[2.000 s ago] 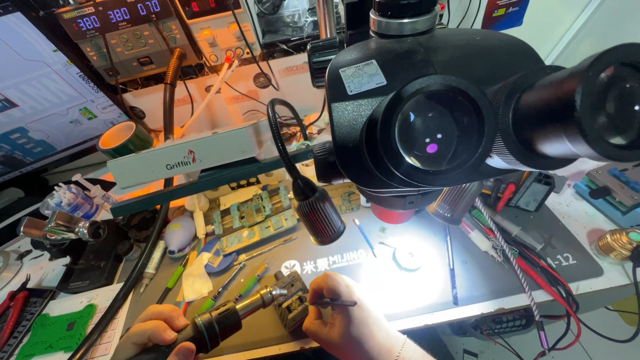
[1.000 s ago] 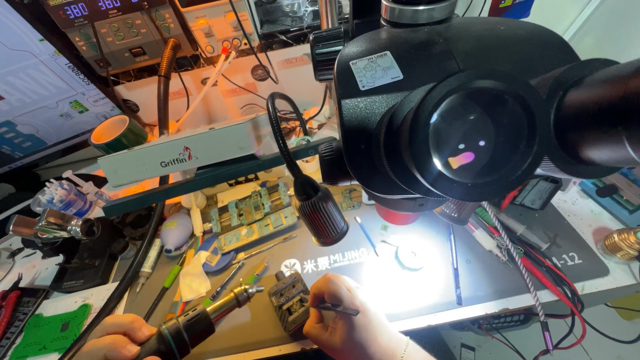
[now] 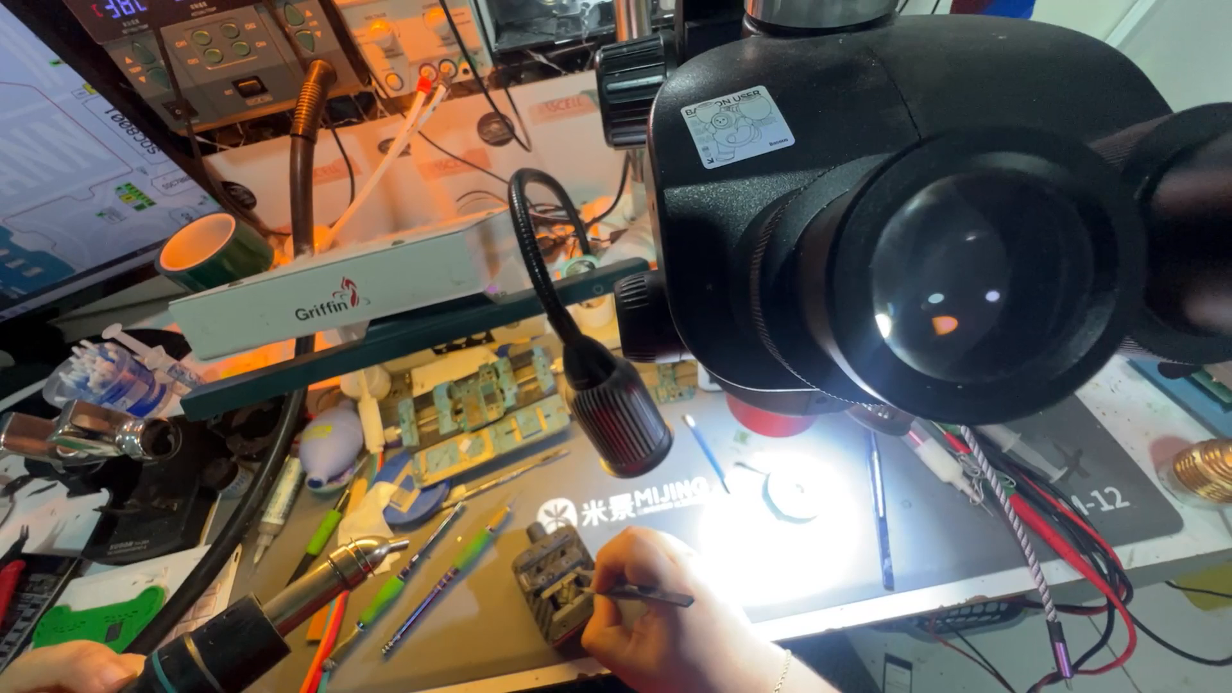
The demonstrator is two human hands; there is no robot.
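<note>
At the lower left my left hand point(image 3: 72, 668) is closed around the black handle of a hot-air gun point(image 3: 226, 643). Its bent metal nozzle points right, apart from a small dark metal holder point(image 3: 553, 582) on the grey work mat. Beside that holder, my right hand point(image 3: 659, 611) grips dark tweezers point(image 3: 650, 595) between thumb and fingers. The tweezer tips reach over the holder, and what they touch cannot be told. A black microscope point(image 3: 818, 192) fills the upper right, and a bright patch of light lies on the mat below it.
A flexible-neck lamp point(image 3: 616, 414) hangs above the holder. Green-handled tools point(image 3: 395, 592) and a blue tape roll point(image 3: 409, 491) lie left of it. A green fixture point(image 3: 486, 409) stands behind. Red and black cables point(image 3: 1068, 544) run along the right edge, near a blue stick tool point(image 3: 879, 510).
The hot-air gun in my left hand has moved left, away from the holder, where its nozzle was two seconds ago. My right hand stays at the holder with the tweezers.
</note>
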